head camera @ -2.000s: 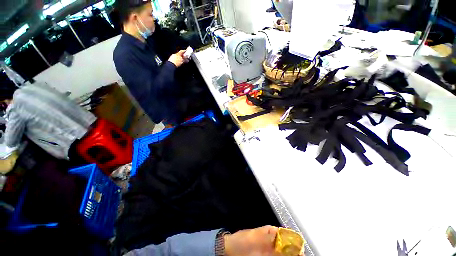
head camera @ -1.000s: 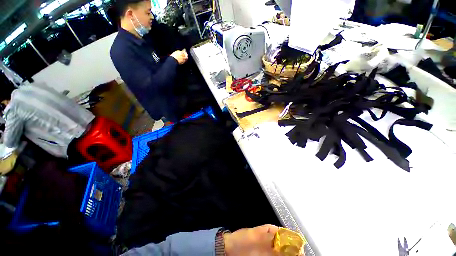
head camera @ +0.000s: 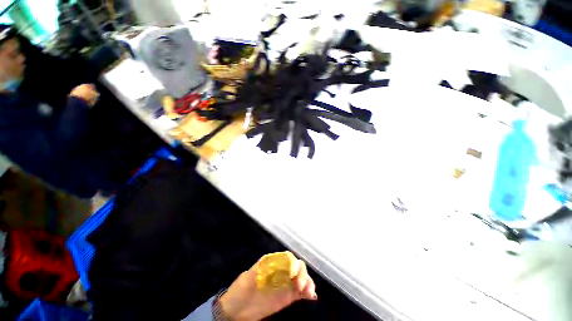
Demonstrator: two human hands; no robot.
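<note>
My left hand (head camera: 266, 291), in a grey-blue sleeve, is at the bottom centre. It holds a yellow piece of food (head camera: 276, 271), which looks like a bun or cake, in its fingers. The hand is in front of the white table's near edge, over dark cloth. My right hand is not in view.
Black fabric strips (head camera: 291, 94) lie heaped beside a basket (head camera: 231, 70), red-handled scissors (head camera: 187, 103) and a grey machine housing (head camera: 168, 57). A light-blue plastic piece (head camera: 511, 172) is at the right. Black cloth (head camera: 157, 244) fills a blue crate. A person stands at left.
The view has swung right, so the strips and the person appear further left and the light-blue piece has come into view. My left hand still holds the yellow food, now tilted more upward.
</note>
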